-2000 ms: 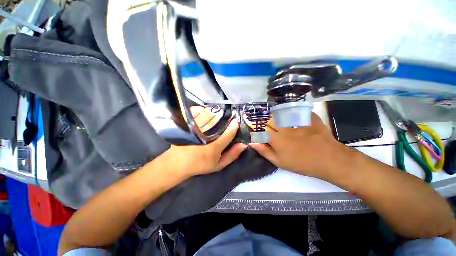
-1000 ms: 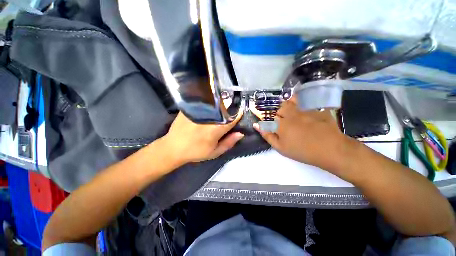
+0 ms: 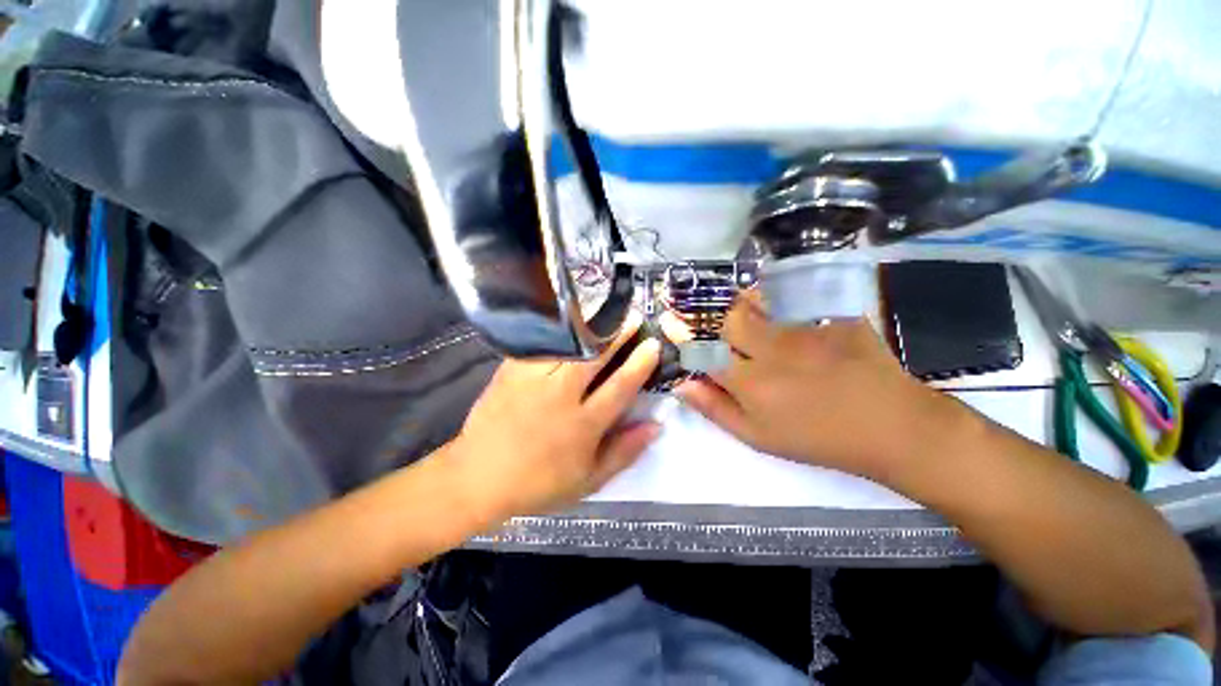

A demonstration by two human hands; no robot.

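Note:
The dark grey garment [image 3: 301, 255] lies in a heap left of the sewing machine head [image 3: 830, 81], with pale double stitching across it. A small dark part of it is at the presser foot [image 3: 652, 292]. My left hand [image 3: 542, 422] is left of the needle, its fingertips pressing on that cloth. My right hand [image 3: 817, 389] is right of the needle, fingertips at the cloth edge beside the left fingertips. The shiny metal guard [image 3: 489, 174] hides part of the cloth and left fingers. The round tension part [image 3: 820, 221] overhangs the right hand.
A black smartphone [image 3: 951, 319] lies right of my right hand. Green-handled scissors [image 3: 1101, 422] and yellow-and-pink-handled snips [image 3: 1149, 402] overlap beside it, near a round black object [image 3: 1201, 426]. A measuring strip [image 3: 723, 537] runs along the table's front edge. A red stool [image 3: 114, 529] is lower left.
The garment's dark fold has left the table front below my hands, baring white table there. My left hand has moved down slightly, its fingers now straighter toward the needle. My right hand stays close to the needle.

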